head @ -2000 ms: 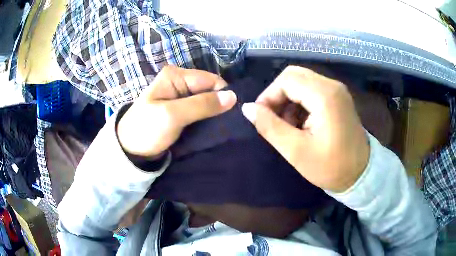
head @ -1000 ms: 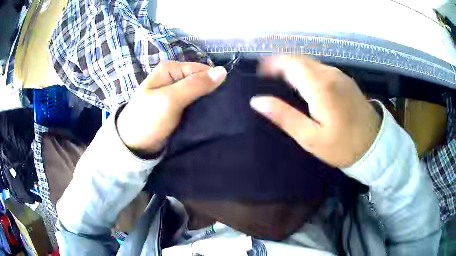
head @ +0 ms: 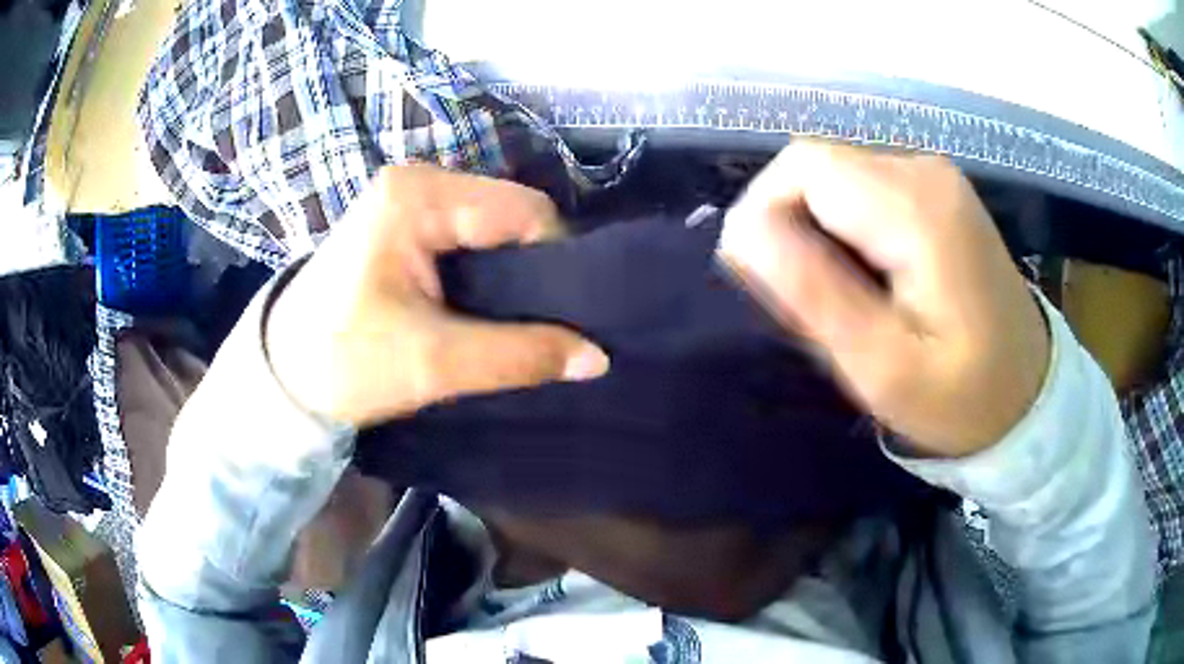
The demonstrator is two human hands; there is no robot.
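The navy band [head: 623, 389] is spread over my lap, with brown fabric [head: 649, 564] showing below its lower edge. My left hand [head: 416, 292] holds the navy cloth at its upper left, the thumb on top and the fingers at the upper edge. My right hand [head: 896, 292] is at the upper right edge of the cloth, blurred, with its fingers curled together on the cloth. A small pale bit [head: 701, 215] shows at the cloth's top edge beside the right fingertips. The undersides of both hands are hidden.
The white table [head: 779, 46] with an edge ruler [head: 779, 114] crosses the top. Plaid fabric [head: 286, 117] is piled at the upper left. A blue crate [head: 139, 260], more brown cloth [head: 156, 402] and black cloth [head: 49, 402] lie left. Another plaid piece [head: 1156, 441] is at right.
My left thumb has moved down onto the navy cloth, away from the fingers. My right hand has moved right and its fingers have closed together. The cloth's top edge sits lower.
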